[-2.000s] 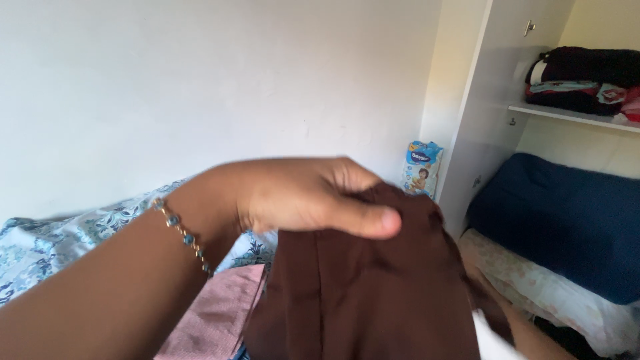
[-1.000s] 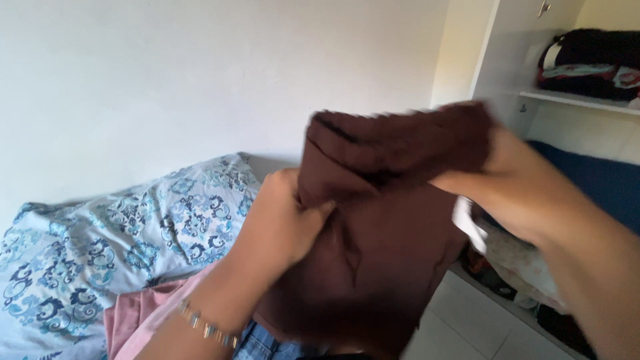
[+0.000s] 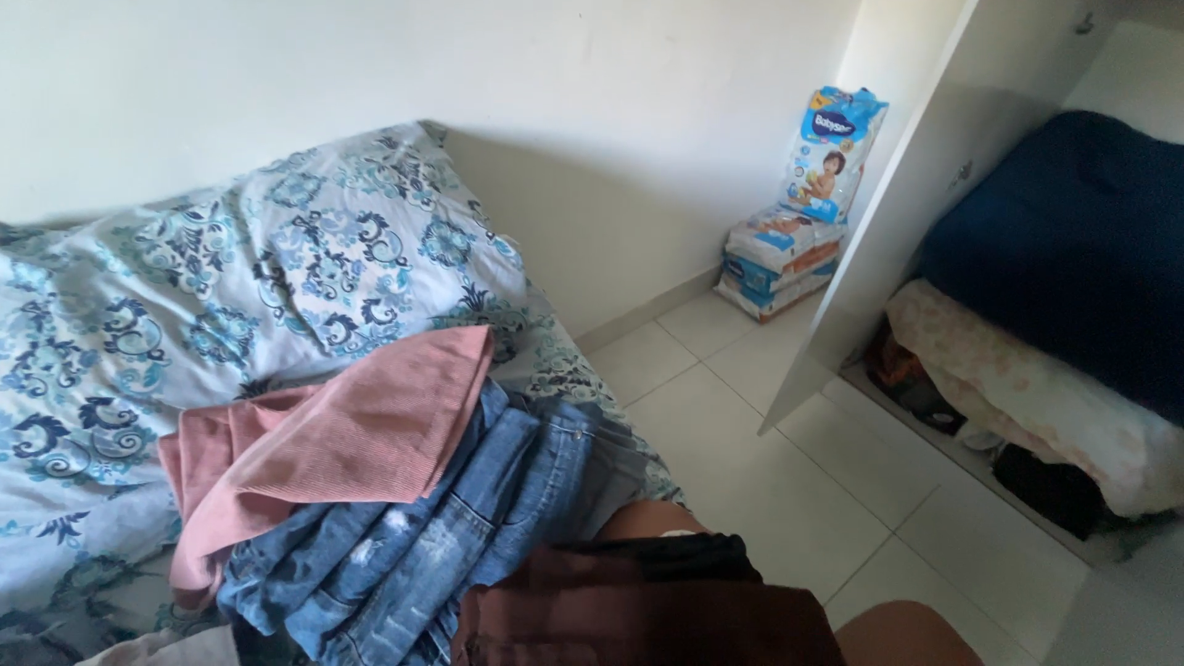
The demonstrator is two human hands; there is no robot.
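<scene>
The dark brown garment (image 3: pixel 647 610) lies low at the bottom edge, over or close to my bare legs, with a black cloth (image 3: pixel 684 555) at its upper edge. Neither of my hands shows, so whether they touch it is hidden. Left of it, folded blue jeans (image 3: pixel 435 546) lie in a pile on the bed. A pink ribbed garment (image 3: pixel 342 435) is draped across the jeans.
A pillow with a blue floral print (image 3: pixel 277 268) rests against the wall. Diaper packs (image 3: pixel 782 250) stand on the tiled floor (image 3: pixel 740 444) in the corner. At right, an open cabinet door (image 3: pixel 869 222) stands beside dark blue bedding (image 3: pixel 1073 259) and a pale floral cloth (image 3: pixel 1045 388).
The brown garment, held up by both my hands before, is now low at the bottom edge. Both hands have left the view. The view has tilted down.
</scene>
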